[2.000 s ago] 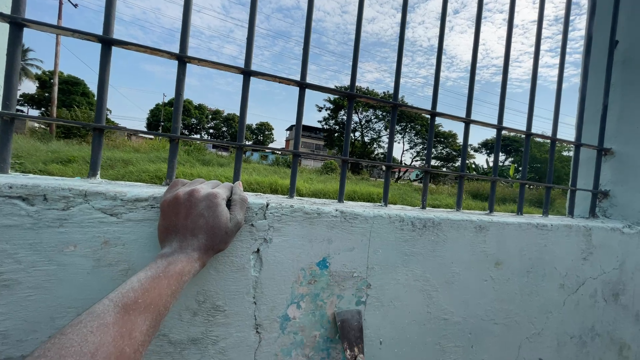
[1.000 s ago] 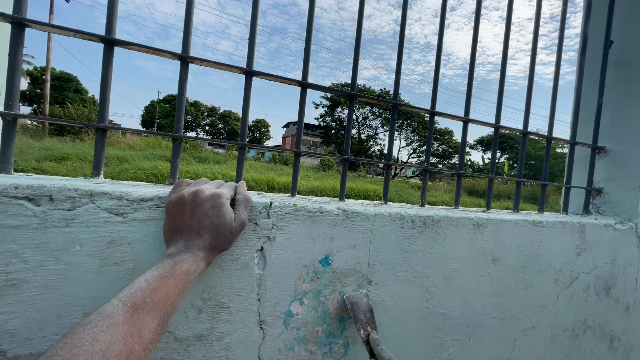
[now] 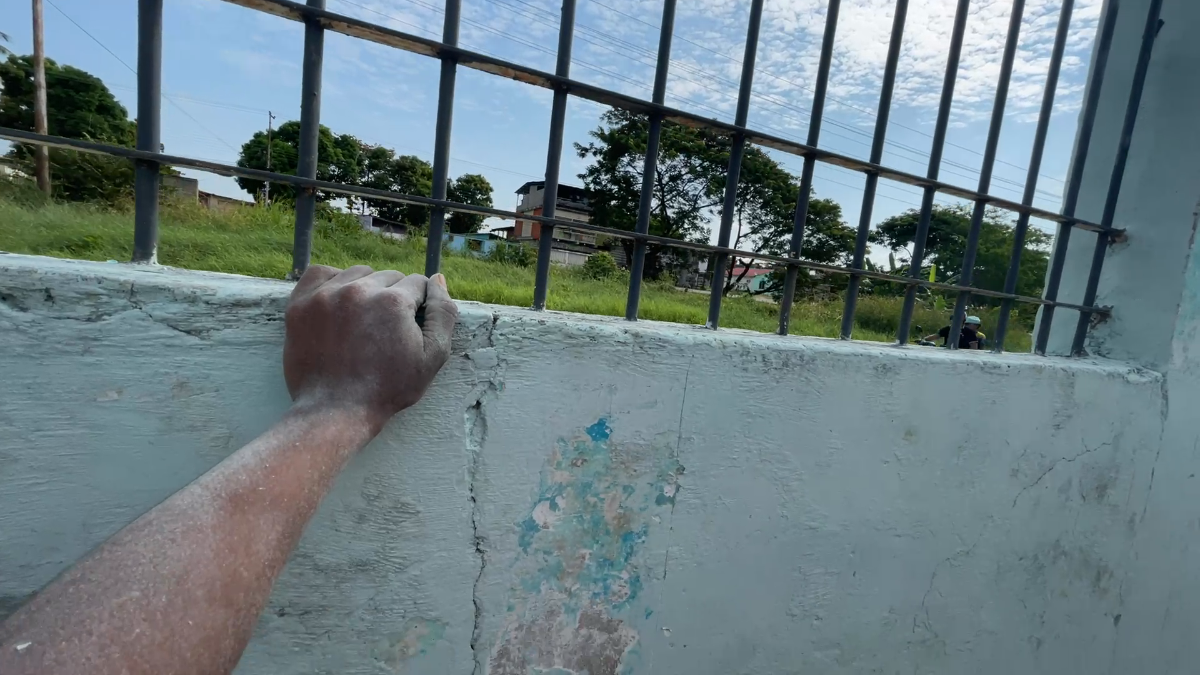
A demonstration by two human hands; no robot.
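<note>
My left hand, dusted with pale powder, is closed over the top edge of the painted wall, at the foot of a metal bar. Whether its fingers wrap that bar is hidden behind the knuckles. Right of the hand a jagged crack runs down the wall. Beyond the crack lies a scraped patch with blue, teal and bare grey spots. My right hand is out of view, and so is the scraper.
A grille of upright bars with crossbars stands on the wall top and meets a pillar at the right. Behind it are grass, trees, a building and, low at the right, a person in a cap.
The scraper, seen against the patch in both earlier frames, has left the view. A person has appeared behind the bars at the right. My left hand keeps its place on the wall top.
</note>
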